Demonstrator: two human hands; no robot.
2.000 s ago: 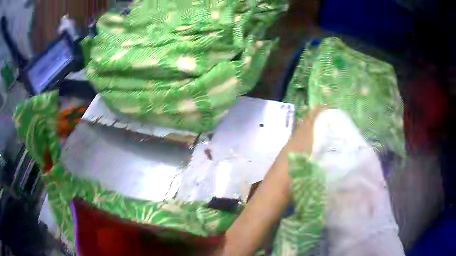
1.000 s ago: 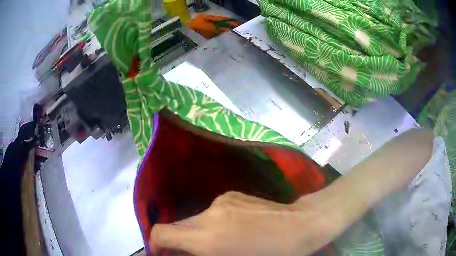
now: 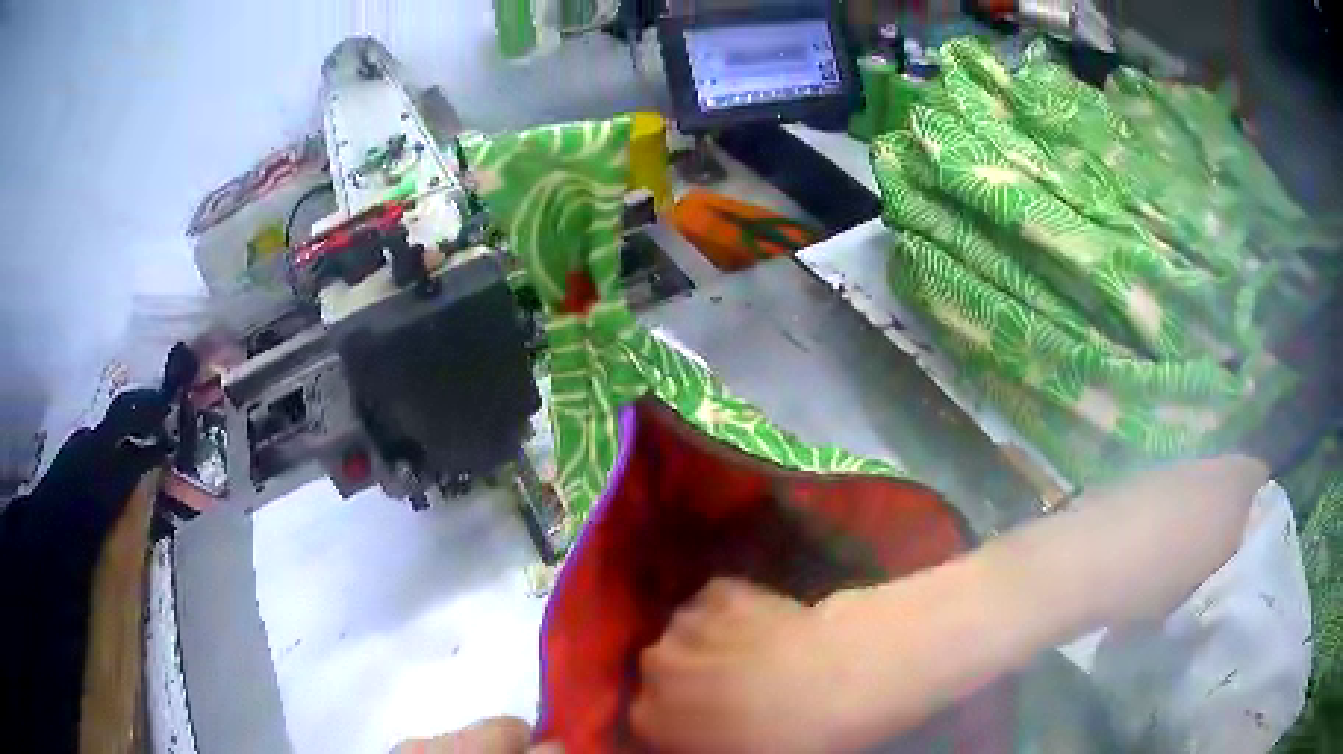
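A green flower-print bag body (image 3: 766, 442) stands open in front of me, showing its red-orange lining (image 3: 597, 619) and purple binding (image 3: 557, 611). A strap of the same print (image 3: 567, 221) rises from its left side. My right hand (image 3: 722, 663) is inside the bag mouth with fingers curled; whether it grips the lining is hidden. My left hand (image 3: 464, 737) is cut off by the bottom edge, its fingers on the bag's edge by the binding. The dark sewing machine head (image 3: 442, 376) is left of the strap. White paper (image 3: 383, 604) lies below the head.
A green print bag pile (image 3: 1075, 265) lies at right behind my forearm. A lit control panel (image 3: 763, 62), a yellow pot (image 3: 648, 159) and an orange item (image 3: 737, 228) are at the back. Black material (image 3: 74, 516) hangs at far left.
My view has swung left, bringing the machine head into view. My right hand has moved from the purple edge into the bag mouth. My left hand has appeared at the bottom edge.
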